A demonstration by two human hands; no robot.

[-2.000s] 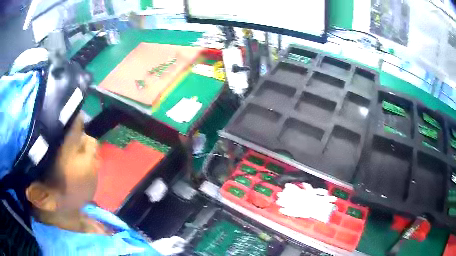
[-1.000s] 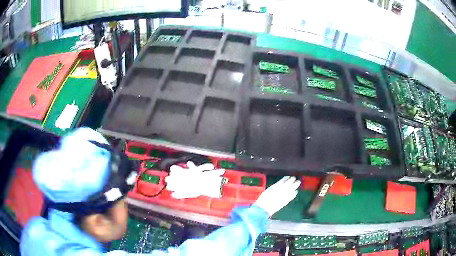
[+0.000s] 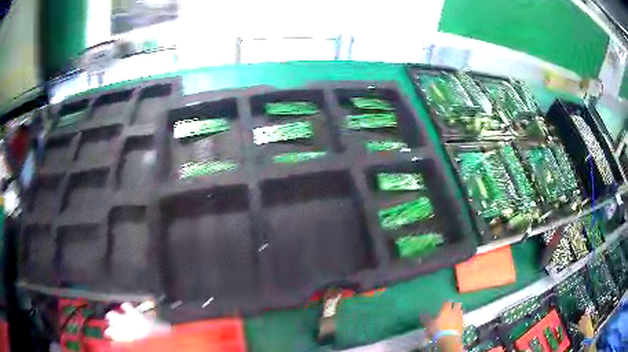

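Observation:
My left hand (image 3: 447, 321), bare with a light blue band at the wrist, is at the bottom right above the line's rail. Its thumb and fingers look apart, and I see nothing held. At the lower right edge a blurred hand (image 3: 586, 328) with a blue sleeve, seemingly my right, is beside the circuit boards (image 3: 518, 313) on the line. Its grip is unclear. A red piece with green parts (image 3: 542, 335) lies between the hands.
Black trays (image 3: 303, 278) fill the left and middle; some pockets hold green boards (image 3: 406, 213). Larger boards (image 3: 485, 185) lie at right. White gloves (image 3: 131, 323) rest on a red tray (image 3: 206, 335). A dark-handled tool (image 3: 329, 317) and an orange-red sheet (image 3: 486, 269) lie near the rail.
The view has swung right. The neighbouring worker and their white-gloved hand are out of view. My left hand and the hand at the right edge have come into view.

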